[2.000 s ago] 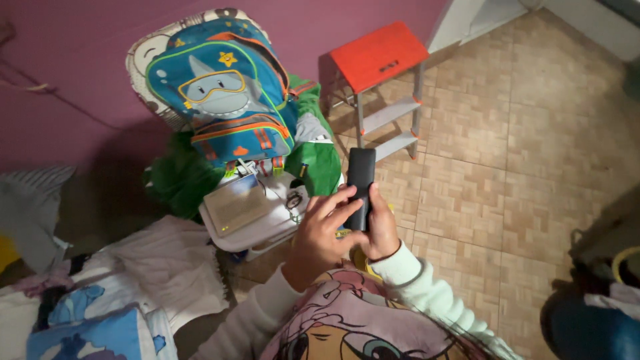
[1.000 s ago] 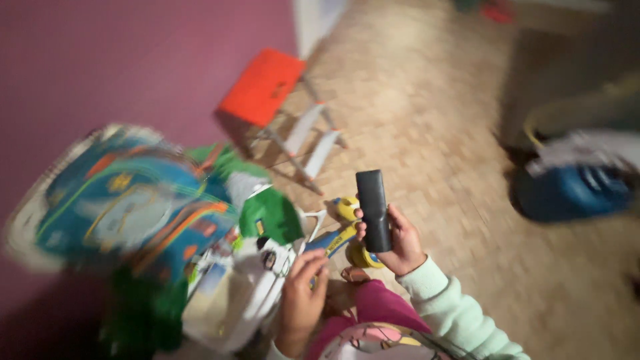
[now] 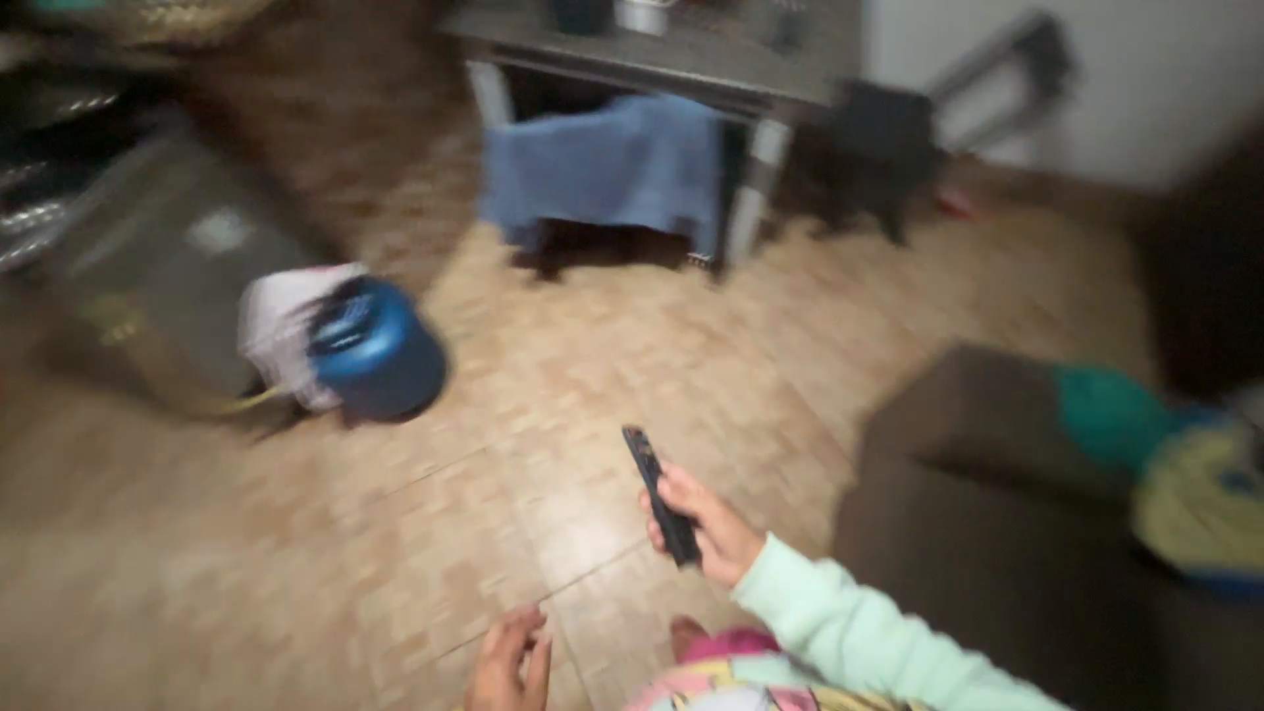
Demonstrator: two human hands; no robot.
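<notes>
A black remote control (image 3: 660, 499) with small buttons, one of them reddish near its far end, is gripped in my right hand (image 3: 706, 523). The remote points up and slightly left, over the tiled floor. My left hand (image 3: 511, 662) is at the bottom edge of the view, left of the remote, fingers loosely curled and apart, holding nothing. A pale mint sleeve covers my right arm. The picture is blurred.
A blue rounded container (image 3: 380, 351) with pale cloth (image 3: 286, 326) against it stands on the left. Ahead is a table (image 3: 652, 49) with a blue cloth (image 3: 607, 163) hanging below its top. A dark brown sofa (image 3: 987, 523) holding cloths is at the right.
The view has swung far to the right, away from the backpack and step stool. My left hand, touching the remote two seconds ago, is now apart from it; my right hand still holds it.
</notes>
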